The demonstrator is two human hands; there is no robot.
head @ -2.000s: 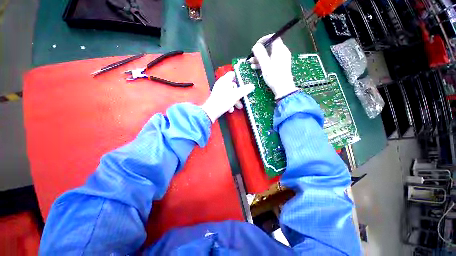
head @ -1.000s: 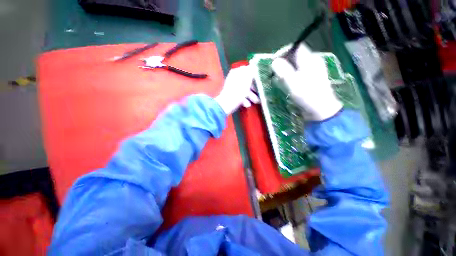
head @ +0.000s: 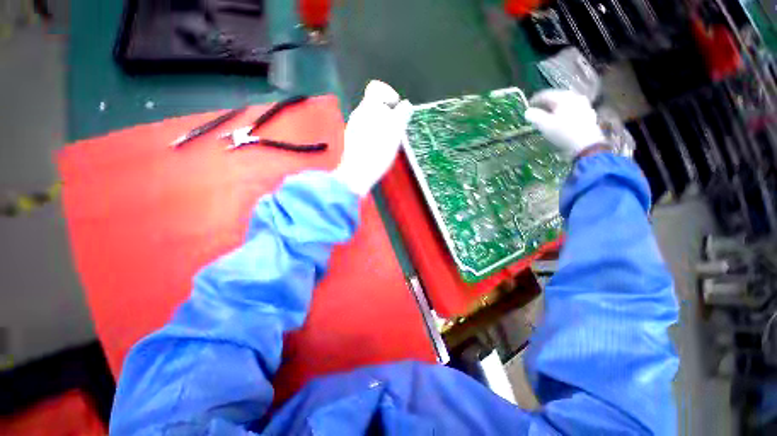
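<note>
The green circuit board [head: 481, 183], solder side up with a pale border, lies over a smaller red mat [head: 434, 277]. My left hand [head: 372, 136], white-gloved, grips its upper left corner. My right hand [head: 569, 119], white-gloved and slightly blurred, is at its upper right edge with fingers curled on it; no tool shows in it. On the large red mat [head: 196, 213] lie open cutters [head: 244, 136] with black handles and a thin dark pen-length tool [head: 204, 128].
A black tray [head: 192, 38] stands at the upper left with dark items inside. A blurred thin dark thing [head: 285, 47] is at its right edge. Clear bags [head: 572, 72] lie beyond the board. Dark racks [head: 682, 128] are at the right, and an open drawer or box [head: 498, 306] is below the board.
The dark tool is gone from my right hand, which has moved right to the board's edge. My left hand has moved up to the corner. The board looks slightly turned.
</note>
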